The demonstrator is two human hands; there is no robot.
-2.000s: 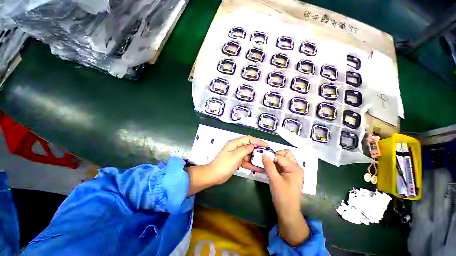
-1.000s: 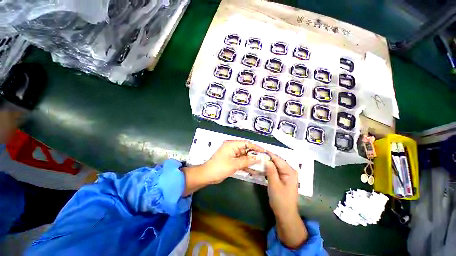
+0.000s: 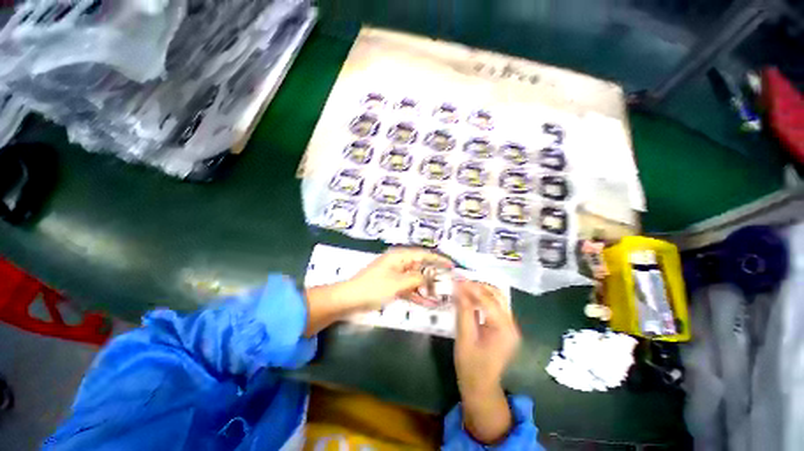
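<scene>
My left hand (image 3: 388, 277) holds a small watch housing (image 3: 432, 286), partly covered by the fingers, above the white strip. A small white piece (image 3: 443, 284) shows at the housing. My right hand (image 3: 483, 330) is beside it on the right, blurred; I cannot tell whether its fingers hold anything. The white strip (image 3: 331, 263) with small dark pieces lies on the green bench under both hands. Behind it, a white translucent tray sheet (image 3: 520, 275) carries rows of dark ring-shaped housings.
A tan board (image 3: 564, 84) lies under the tray. A yellow bin (image 3: 675, 291) with white barrels stands right, loose white liners (image 3: 592, 359) in front of it. Film-wrapped stacked trays (image 3: 132, 79) lie left. A blue-purple round object (image 3: 751, 263) is right of the bin.
The view has shifted, so the tray and bin appear farther left. My right fingers have moved slightly away from the housing, which my left hand still holds.
</scene>
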